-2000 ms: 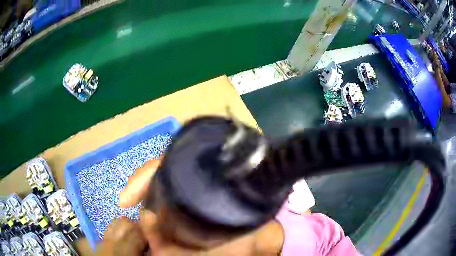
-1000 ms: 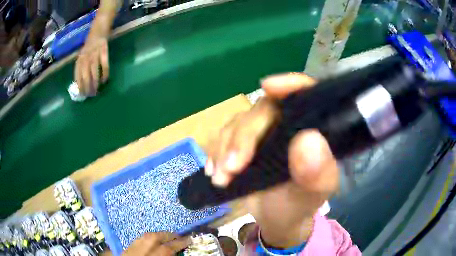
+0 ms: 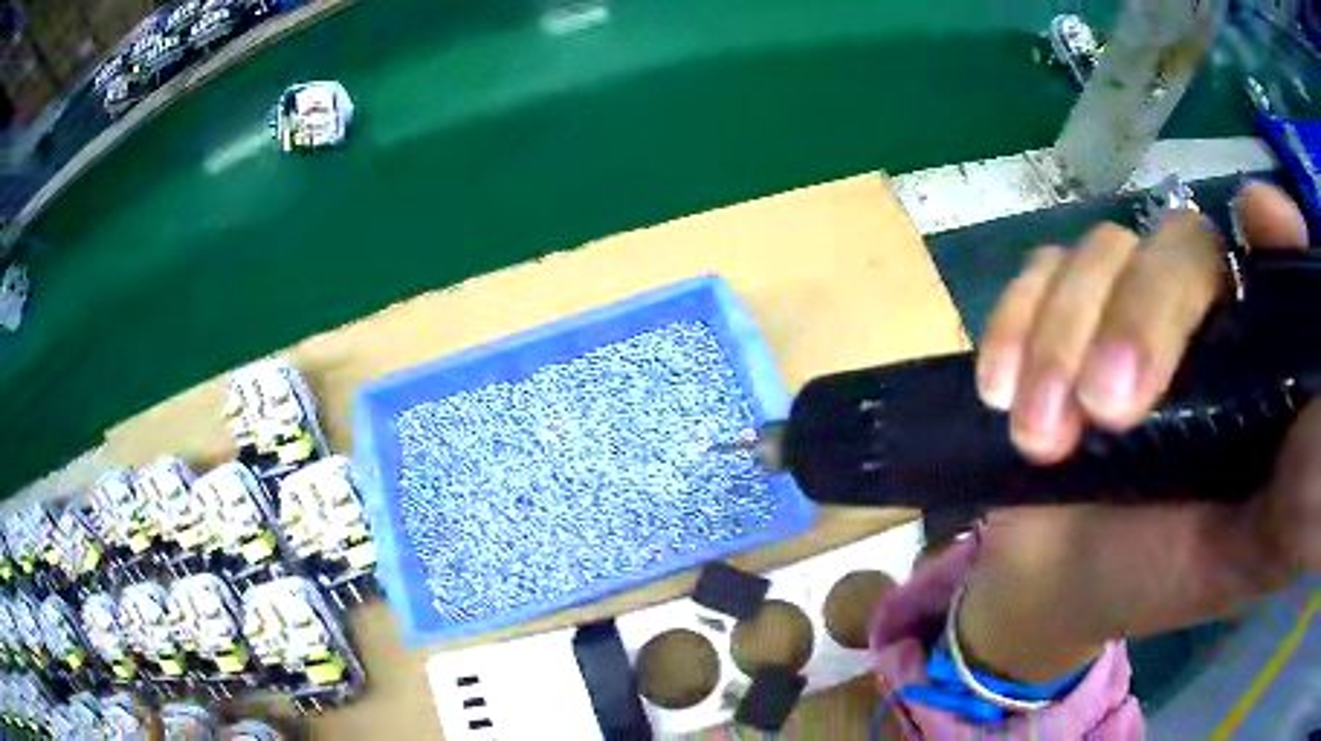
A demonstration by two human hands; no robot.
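My right hand (image 3: pixel 1108 340) grips the black electric screwdriver (image 3: pixel 927 430) at the right. The driver lies nearly level, and its thin bit (image 3: pixel 742 443) points left over the right part of the light-blue screw tray (image 3: pixel 380 500). Tiny silvery screws (image 3: pixel 580 463) fill the tray. A white holding fixture (image 3: pixel 529 692) with round holes and black blocks lies in front of the tray, with no unit seen on it. My left hand is not in view. The driver's rear end is cut off by the right edge.
Rows of white circuit board units (image 3: pixel 290 637) stand left of the tray. A tan cardboard sheet (image 3: pixel 833 275) lies under it. Spaced units (image 3: pixel 313 116) sit on the green conveyor belt (image 3: pixel 580 159) beyond. A rusty white post (image 3: pixel 1137 94) stands at upper right.
The screwdriver has swung nearly level and shifted right in the view. My left hand and the unit beside it have left the view. The other person's hand over the belt is gone.
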